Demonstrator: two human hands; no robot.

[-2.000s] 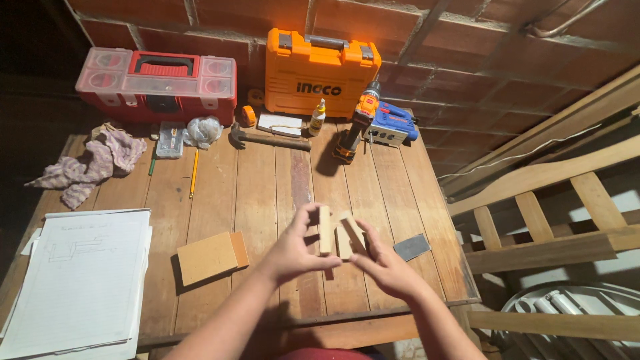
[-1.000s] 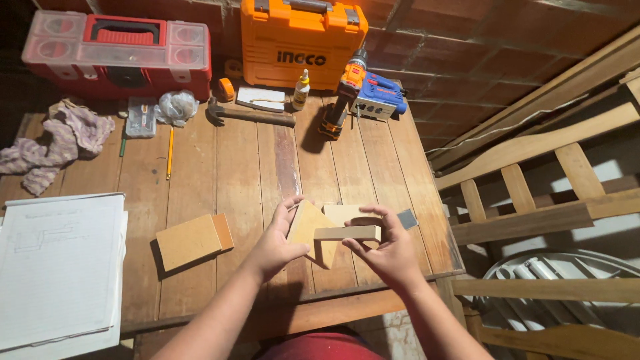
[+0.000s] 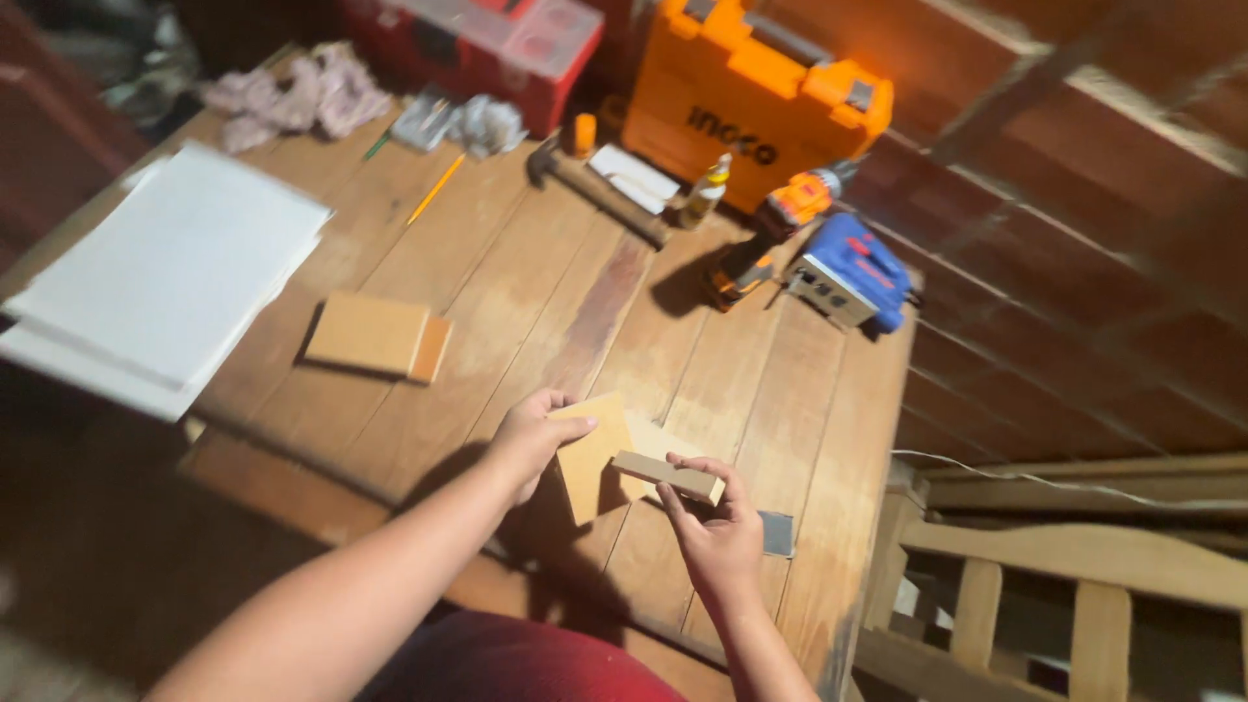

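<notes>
My left hand [image 3: 534,439] grips a flat tan wooden board [image 3: 595,468] by its left edge, thumb on top. My right hand [image 3: 717,526] pinches a narrow wooden block [image 3: 668,476] between thumb and fingers, its left end over or against the board's right side; whether they touch I cannot tell. A paler flat wooden piece [image 3: 682,448] shows behind the block, partly hidden by it and the fingers. Just right of my right hand, a small dark grey piece, perhaps sandpaper [image 3: 777,534], lies on the table.
Stacked boards [image 3: 366,334] and paper sheets [image 3: 175,263] lie left on the wooden table [image 3: 526,322]. Behind are a pencil [image 3: 436,190], hammer [image 3: 600,195], glue bottle [image 3: 704,195], cordless drill [image 3: 770,234], blue jigsaw [image 3: 851,273], orange case [image 3: 751,107] and red toolbox [image 3: 478,49]. Wooden furniture [image 3: 1033,585] stands right.
Two seconds ago both hands held upright narrow pieces close together; now the left holds a flat board and the right a block lying nearly level. The view has turned and moved nearer.
</notes>
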